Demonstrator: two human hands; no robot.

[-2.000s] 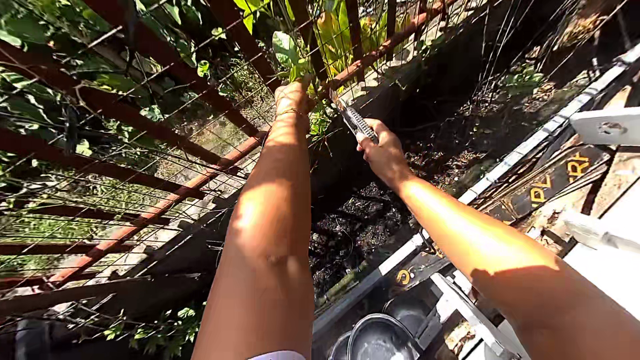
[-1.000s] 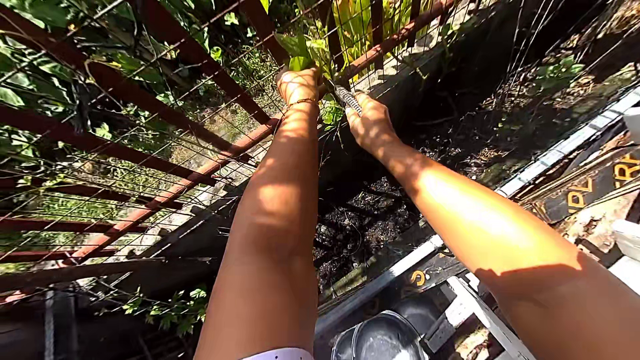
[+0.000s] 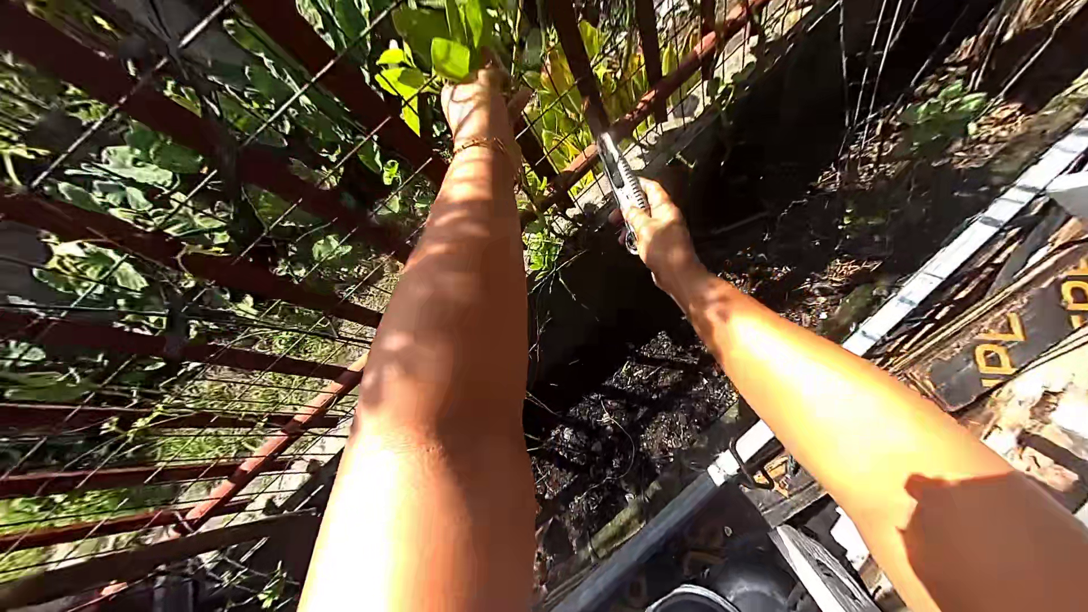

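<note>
My left hand (image 3: pixel 476 98) reaches up to the wire mesh fence, its fingers mostly hidden behind green leaves (image 3: pixel 450 55); it appears to be among the stems, but its grip cannot be seen. A thin bracelet (image 3: pixel 478 144) circles that wrist. To the right and a little lower, my right hand (image 3: pixel 663 225) is closed around the handles of metal pruning shears (image 3: pixel 623 174). The shears point up and left toward a rusty fence bar, apart from my left hand. Yellow-green leaves (image 3: pixel 557 110) stand between the two hands, behind the bars.
Rusty red fence bars (image 3: pixel 280 446) with wire mesh run along the left and top. Below the hands lies dark, littered soil (image 3: pixel 629 425) beside a low wall. A pale metal rail (image 3: pixel 960 246), a black lettered board (image 3: pixel 977 361) and black containers (image 3: pixel 693 599) are at lower right.
My left hand has moved up with the leaves around it. The shears, beside my left hand one second ago, now stand apart from it, to the right. The view has shifted slightly.
</note>
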